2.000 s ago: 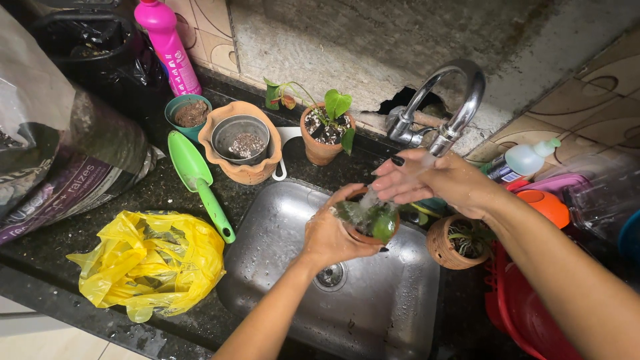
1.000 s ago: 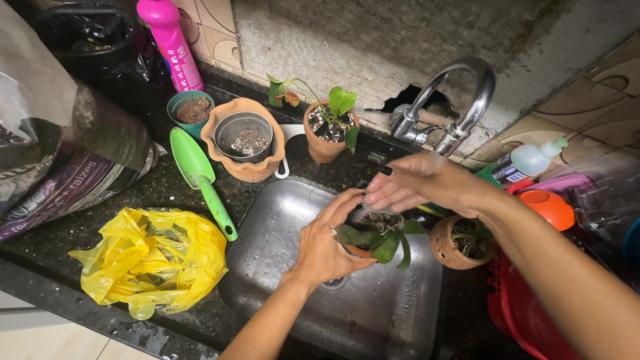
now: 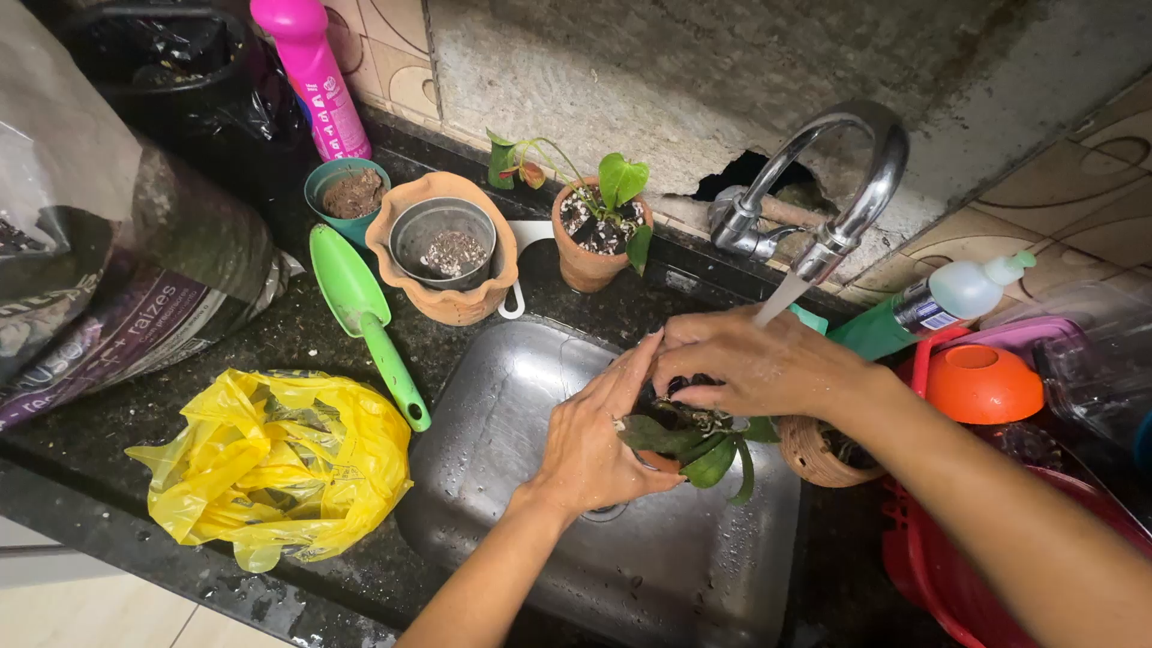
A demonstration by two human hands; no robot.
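A green-leaved plant (image 3: 706, 450) in a small terracotta pot (image 3: 660, 463) is over the stainless steel sink (image 3: 468, 450). My left hand (image 3: 598, 441) grips the pot from the left; most of the pot is hidden. My right hand (image 3: 756, 364) has its fingers bent at the plant's base, and what they pinch, if anything, cannot be seen. Water from the curved chrome faucet (image 3: 832, 234) runs onto the back of that hand. Right of the sink stands another potted plant in a ribbed terracotta pot (image 3: 814, 450), partly behind my right forearm.
Left of the sink lie a yellow plastic bag (image 3: 279, 468) and a green trowel (image 3: 373, 324). Behind are a scalloped terracotta pot (image 3: 450, 306), a green pot of soil (image 3: 351, 193), a potted anthurium (image 3: 589, 256) and a pink bottle (image 3: 319, 90). A soap bottle (image 3: 936, 301) and red basin (image 3: 927, 576) stand right.
My right hand has moved from above the plant, palm partly turned up, to fingers bent down at its base. The plant's leaves now point lower, toward the front of the sink.
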